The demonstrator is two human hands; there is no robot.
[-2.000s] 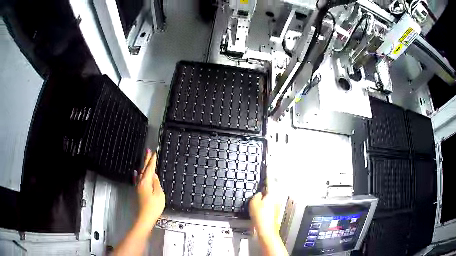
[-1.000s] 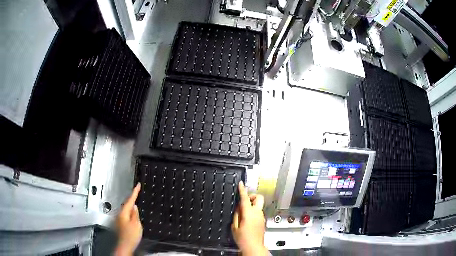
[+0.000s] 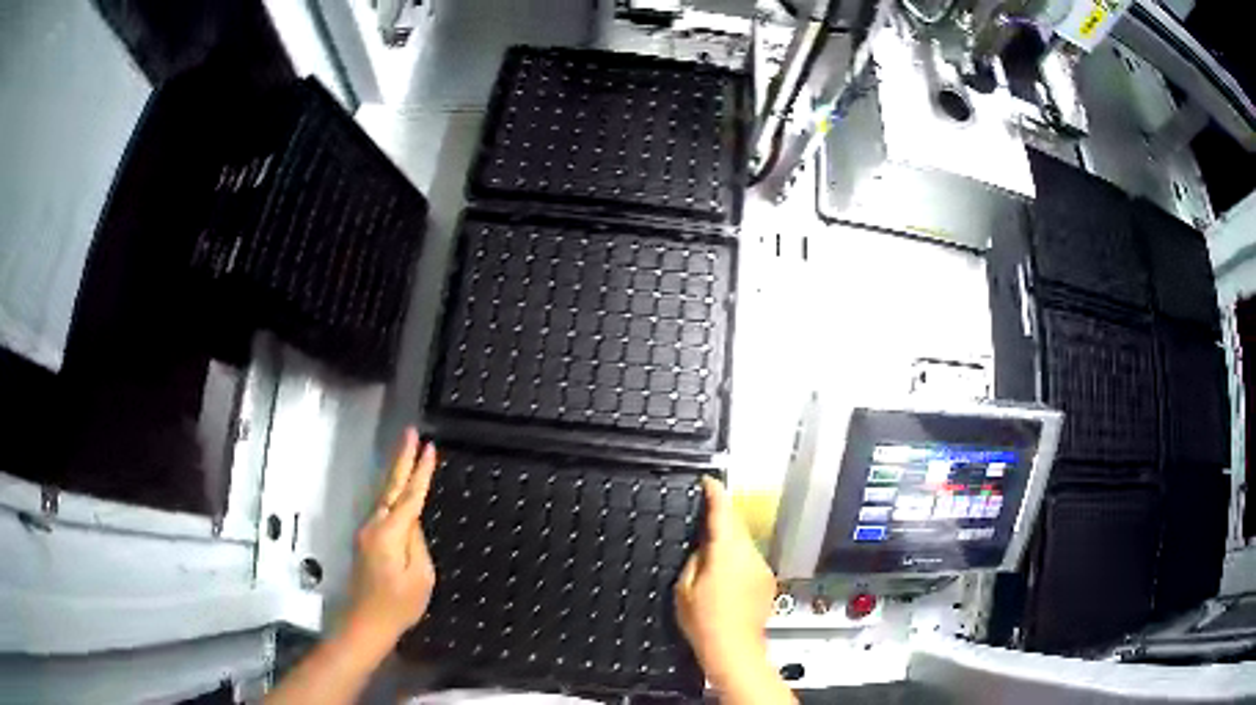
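A black parts tray (image 3: 565,572) with rows of small pockets lies nearest me, at the bottom middle. My left hand (image 3: 395,551) is at its left edge, fingers pointing up along the side. My right hand (image 3: 726,585) is at its right edge, thumb on the rim. The two hands hold the tray between them. A second tray (image 3: 590,331) lies directly beyond it, and a third tray (image 3: 613,134) lies beyond that. The undersides of my fingers are hidden.
A tray stack (image 3: 324,227) stands at the left. A tilted touch screen (image 3: 941,492) is right of my right hand, with push buttons (image 3: 861,605) below. More black trays (image 3: 1098,400) lie at far right. Machine mechanisms (image 3: 930,138) stand at upper right.
Two seconds ago my hands were at the sides of the tray now in the middle. The nearest tray came into view between my hands, and has since shifted slightly right and up with them.
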